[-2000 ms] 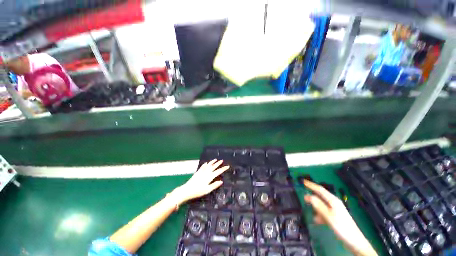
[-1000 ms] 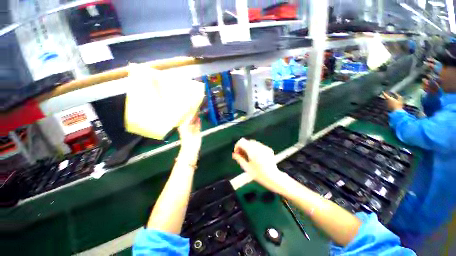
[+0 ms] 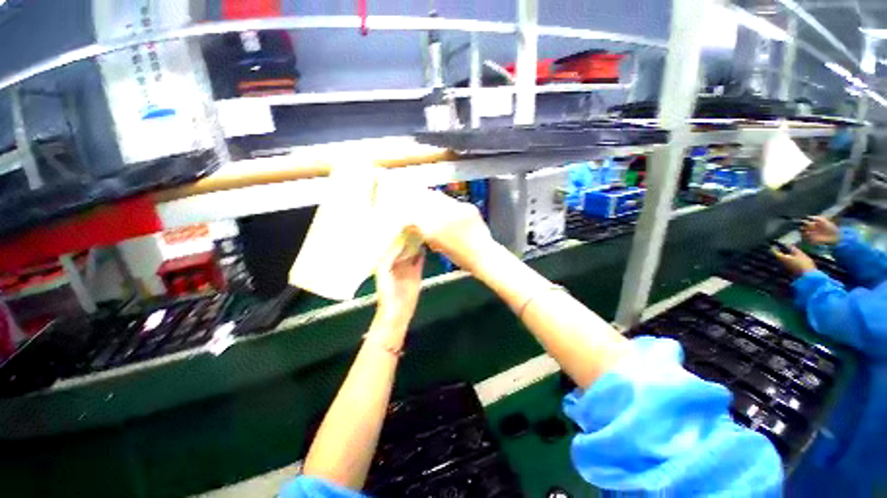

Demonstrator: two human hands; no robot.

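A pale yellow-white sheet [image 3: 336, 238] hangs from the shelf edge in front of me. My left hand [image 3: 399, 272] is raised at its lower right edge, with the fingers closed on it. My right hand [image 3: 454, 231] meets the left at the same edge, its fingertips pinching the sheet; the exact grip is blurred. A black pocketed tray [image 3: 443, 438] lies on the green bench below my arms, partly hidden by the left forearm. Two black watch units [image 3: 514, 425] lie beside it, and another round-faced unit shows at the bottom edge.
Stacked black trays [image 3: 749, 350] stand at the right, beyond a white upright post [image 3: 656, 214]. A person in blue [image 3: 846, 292] works at the far right. Ahead are a shelf with red items and a green conveyor wall. Black trays lie at the left behind it.
The view has turned up and right from the bench. My hands left the tray area and rose to the sheet; the right hand has now joined the left there.
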